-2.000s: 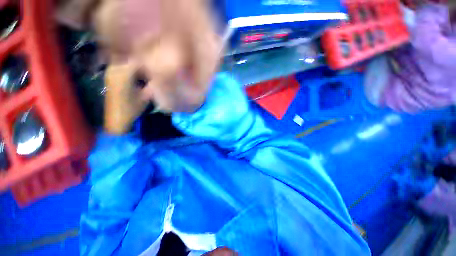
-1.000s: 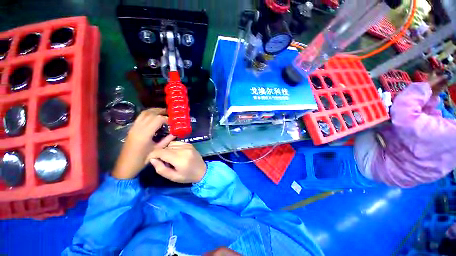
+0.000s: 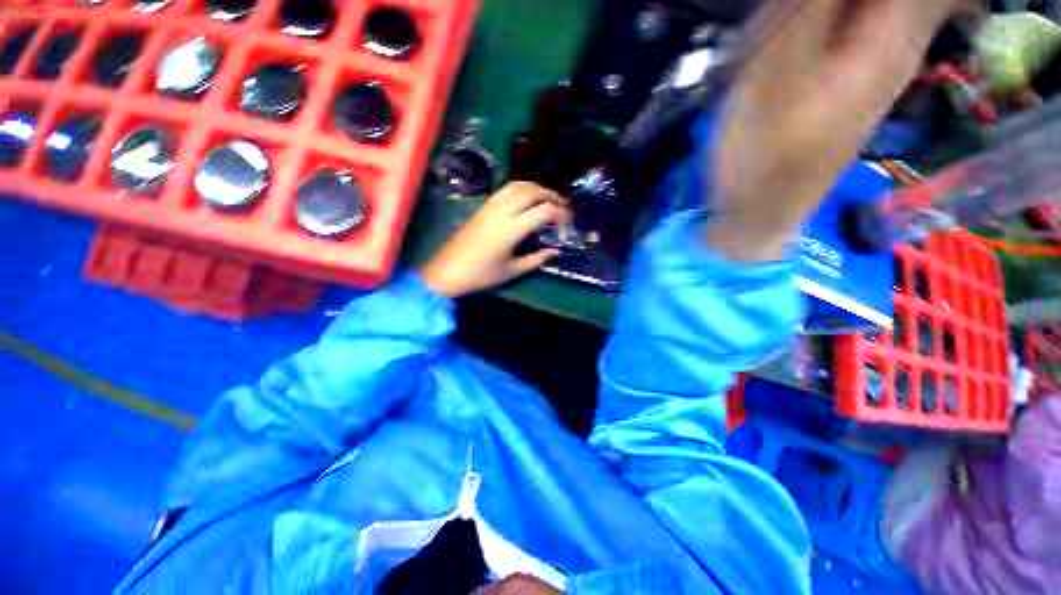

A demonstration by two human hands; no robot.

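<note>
My left hand (image 3: 500,241) reaches to the front of the black test fixture (image 3: 599,250), with its fingers curled at a small shiny part; whether it holds that part cannot be told. My right hand (image 3: 814,128) is raised, large and blurred, in front of the fixture's right side and hides the red clamp handle; its fingers run out toward the top edge. Round watch cases (image 3: 330,201) lie in the pockets of the orange-red parts tray (image 3: 401,221) at the left.
Crumpled clear film (image 3: 465,169) lies between tray and fixture. The blue tester (image 3: 844,250) is partly behind my right arm. A second red tray (image 3: 863,415) holds discs at the right. A clear cylinder (image 3: 989,174) leans above it. A person's pink sleeve (image 3: 989,529) is at the lower right.
The view has swung left, so the left tray shows more. My right hand has left the spot beside my left hand and risen up and right. My left hand stays at the fixture front.
</note>
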